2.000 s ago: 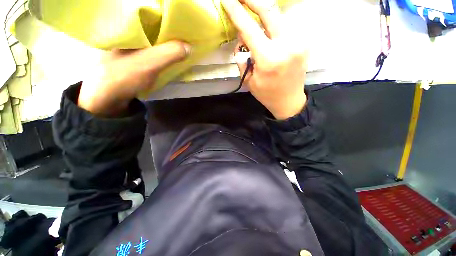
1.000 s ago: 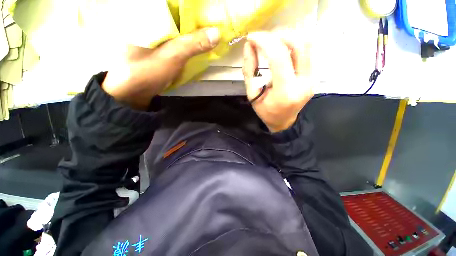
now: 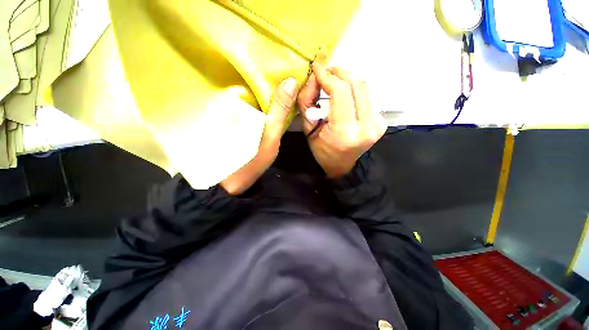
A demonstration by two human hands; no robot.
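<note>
A large yellow-tan sewn panel (image 3: 174,71) lies across the table and hangs over its front edge at the left. A seam runs down to its right edge near my fingertips. My left hand (image 3: 271,135) holds the panel's edge, thumb on top, fingers hidden underneath. My right hand (image 3: 339,119) is closed around a white hand tool (image 3: 316,114) with a dark cord. Its fingertips touch the panel at the seam end, and the tool's tip is hidden in the hand.
Stacked olive-tan pieces (image 3: 24,71) lie at the far left. A pale tape roll (image 3: 459,14), a pink-handled tool (image 3: 467,71) and a blue-rimmed tray (image 3: 524,29) lie at the right. A red panel (image 3: 504,283) is low right; white crumpled cloth (image 3: 68,296) is low left.
The panel has been turned and shifted; more of it now hangs over the front edge at the left. My left hand has moved right and closer to my right hand, which still holds the white tool.
</note>
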